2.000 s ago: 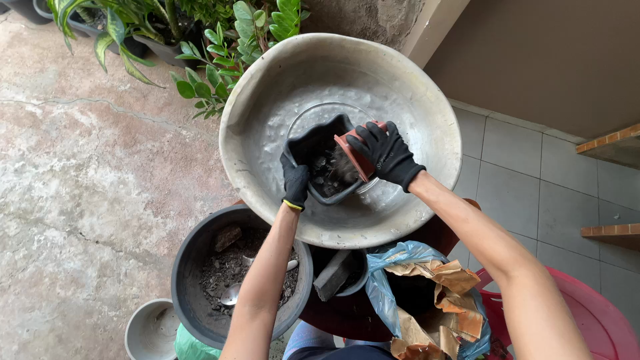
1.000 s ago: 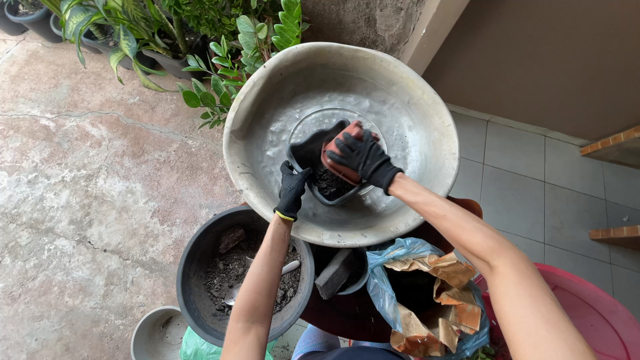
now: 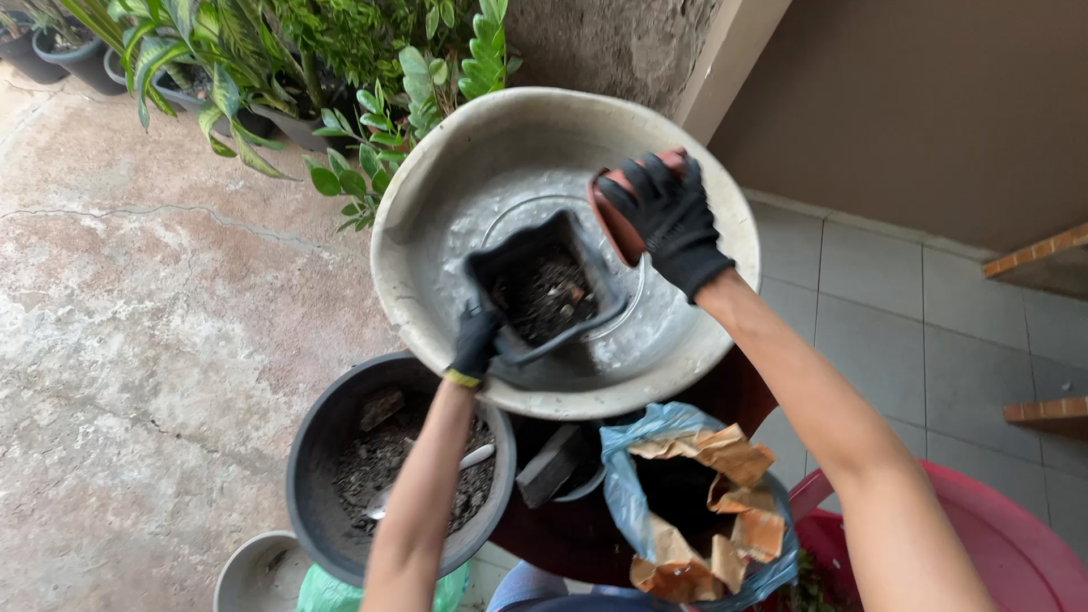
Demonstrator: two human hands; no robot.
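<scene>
My left hand (image 3: 476,340), in a black glove with a yellow cuff edge, grips the near left side of a square black plastic pot (image 3: 595,319) with dark soil (image 3: 548,293) inside. This pot is tilted within a large dented metal basin (image 3: 425,340). In my right hand (image 3: 671,217), also black-gloved, is a small terracotta-coloured pot (image 3: 616,225), held over the basin's right side, apart from the black pot. Its inside is mostly hidden. A round dark tub (image 3: 303,476) of soil, with a spoon (image 3: 476,456) in it, stands below my left wrist.
A blue plastic bag (image 3: 625,476) lined with torn brown paper stands near me, beside a container with a grey block (image 3: 548,467). A pink tub (image 3: 994,527) is lower right, a grey bowl (image 3: 255,578) lower left. Potted plants (image 3: 297,93) line the upper left, by a wall.
My right hand has moved the terracotta-coloured pot away from the black pot, up and to the right. The black pot's soil now shows more fully, and my left hand still holds that pot.
</scene>
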